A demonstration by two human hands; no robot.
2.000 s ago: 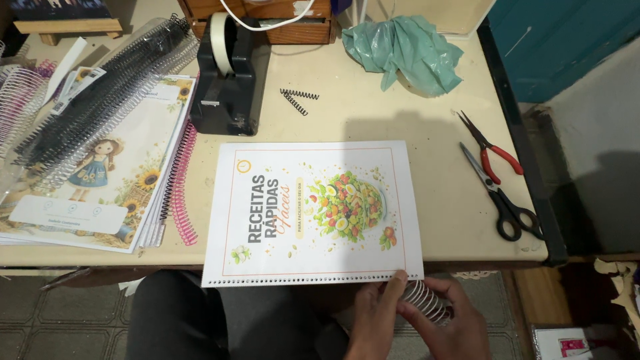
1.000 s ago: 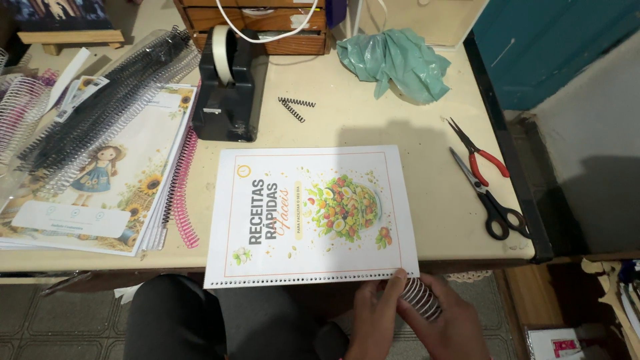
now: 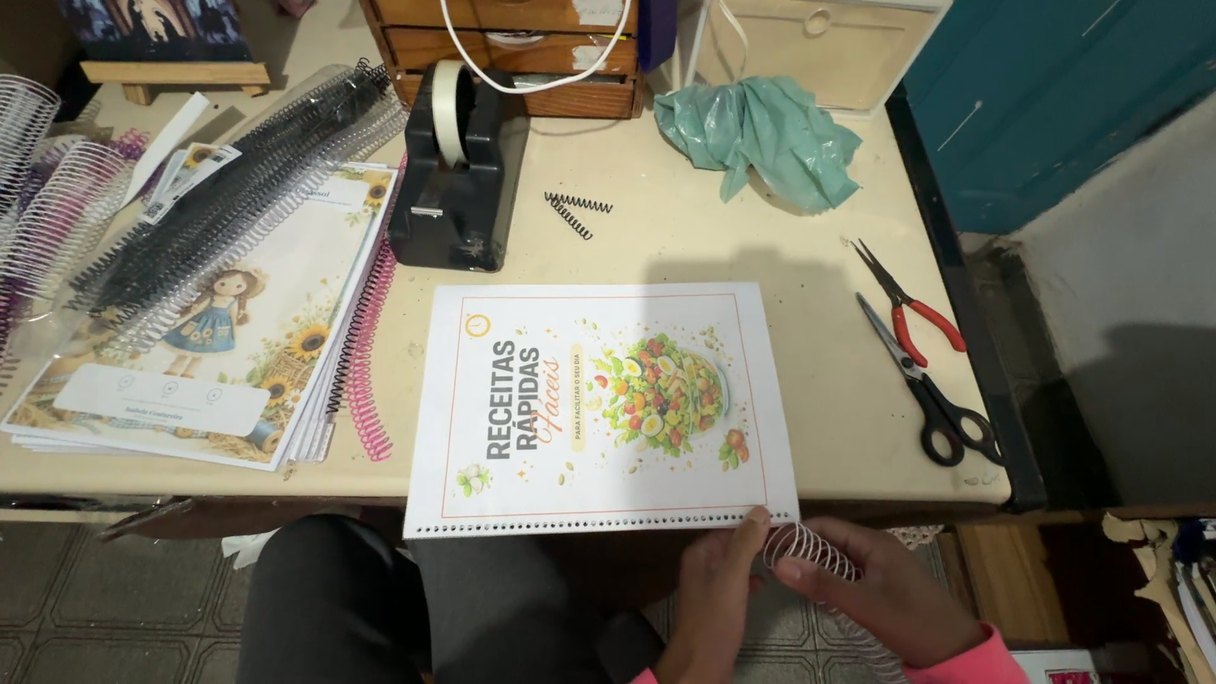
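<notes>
A stack of punched sheets with a printed recipe cover lies sideways on the table, its row of holes along the near edge. My left hand pinches the near right corner of the sheets, thumb on top. Right beside it, my right hand holds a white spiral binding coil, whose front end meets the last holes at that corner. The rest of the coil trails down below my right hand. Whether the coil's tip is through a hole cannot be told.
Long-nose pliers with red handles and black-handled scissors lie at the right. Beyond the sheets are cut black coil pieces, a tape dispenser and a crumpled green plastic bag. Printed sheets and a pink coil lie left.
</notes>
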